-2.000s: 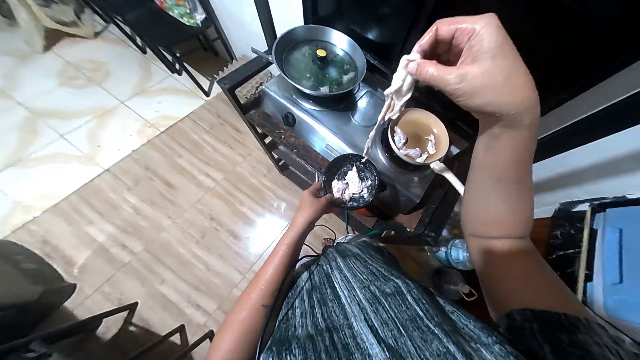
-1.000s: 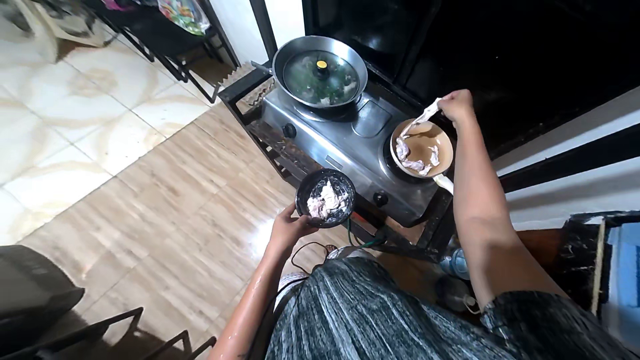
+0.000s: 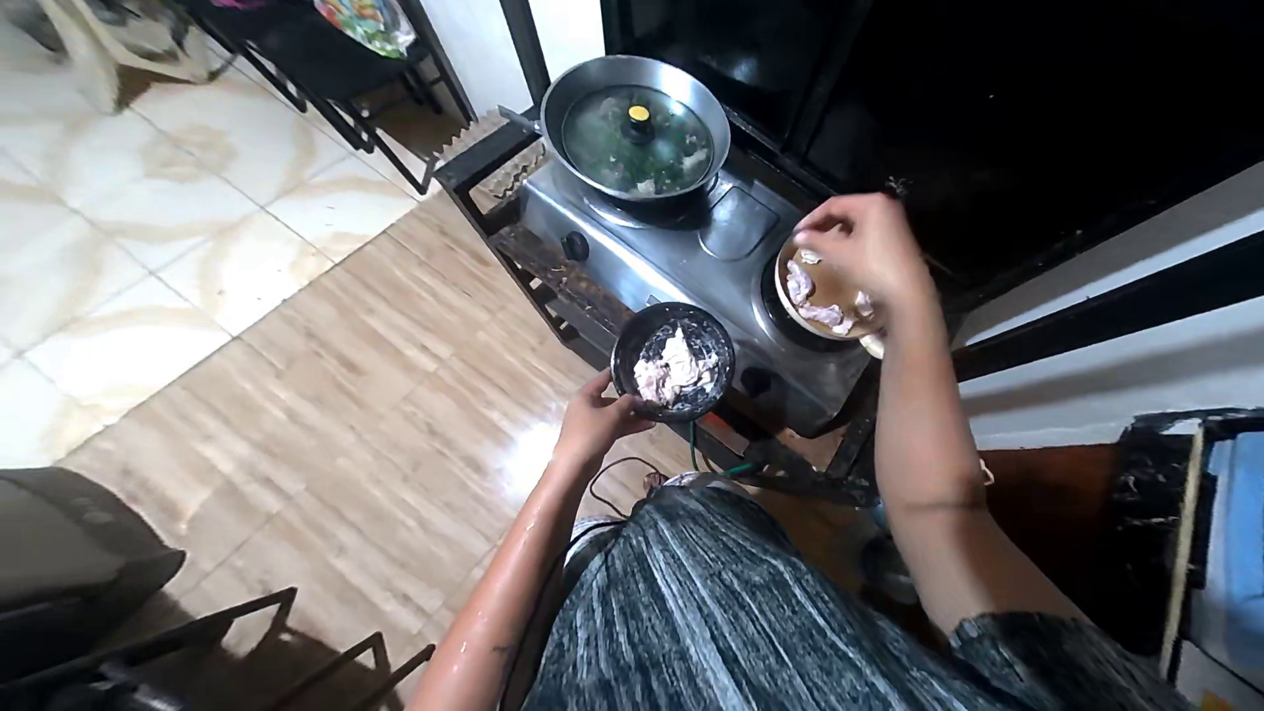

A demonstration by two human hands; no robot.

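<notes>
My left hand (image 3: 599, 420) grips the rim of a dark bowl (image 3: 715, 393) in front of the stove. Flour-coated pale pieces (image 3: 676, 367), perhaps raw meat, lie in the bowl. Over the upper part of a small light-coloured pan (image 3: 785, 301) hovers my right hand (image 3: 859, 242), its fingers bent and slightly blurred; nothing shows between them. Several coated pieces (image 3: 825, 314) lie in brownish liquid in that pan, partly hidden by my hand and forearm.
A wide metal pan (image 3: 553, 114) with a glass lid (image 3: 602, 133) and greens inside stands on the left burner of the steel gas stove (image 3: 652, 247). Stove knobs (image 3: 576, 246) face me. A dark metal rack (image 3: 513, 267) holds the stove; a green hose (image 3: 694, 446) hangs below.
The long coated piece that hung from my right hand over the small pan is no longer in my fingers. More coated pieces lie in that pan. My left hand still holds the bowl.
</notes>
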